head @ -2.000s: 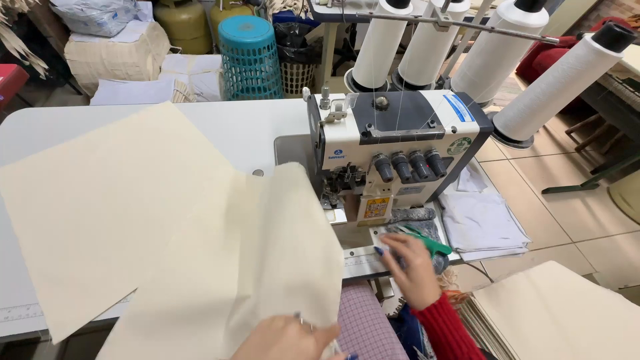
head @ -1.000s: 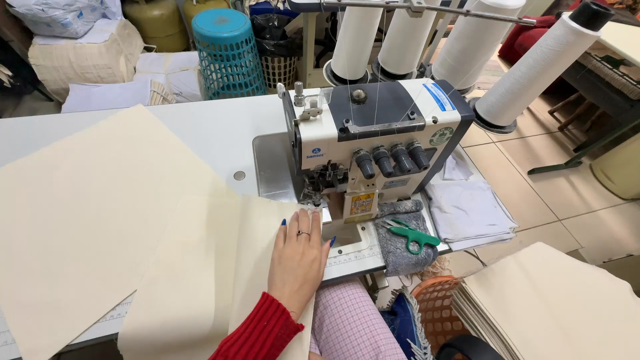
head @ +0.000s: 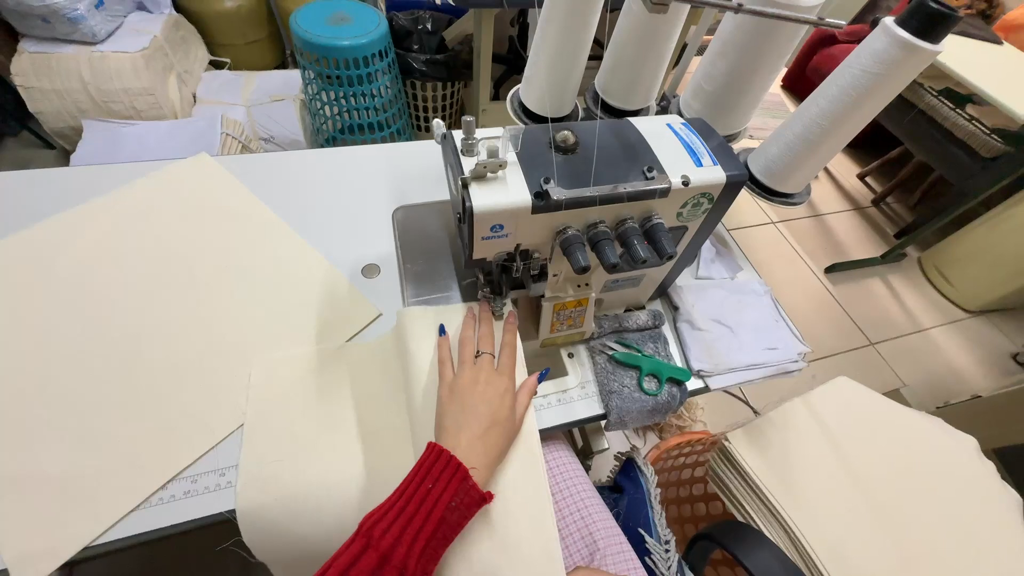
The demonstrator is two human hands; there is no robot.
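Observation:
My left hand [head: 480, 392], in a red ribbed cuff, lies palm down with its fingers apart on a cream fabric panel [head: 336, 448]. Its fingertips are close in front of the presser foot [head: 496, 300] of a white and dark grey Sansei overlock machine [head: 592, 184]. The panel's top edge reaches the foot; whether it is under it is hidden. A sliver of skin shows at the bottom edge, perhaps my right hand [head: 588, 571]; what it touches is out of view. Green-handled thread snips [head: 652, 368] rest on a grey fuzzy cloth [head: 624, 400] right of the needle area.
Another cream panel [head: 160, 320] covers the table's left side. White thread cones [head: 848, 104] stand behind the machine. Folded white cloths [head: 736, 328] lie at its right. Stacked cream fabric [head: 872, 472] sits by an orange basket [head: 688, 488] at lower right. A turquoise basket [head: 352, 80] stands behind.
My left hand has moved up from the bottom edge to the presser foot, and the fabric's edge now lies there. My right hand, earlier at the green snips, has left them.

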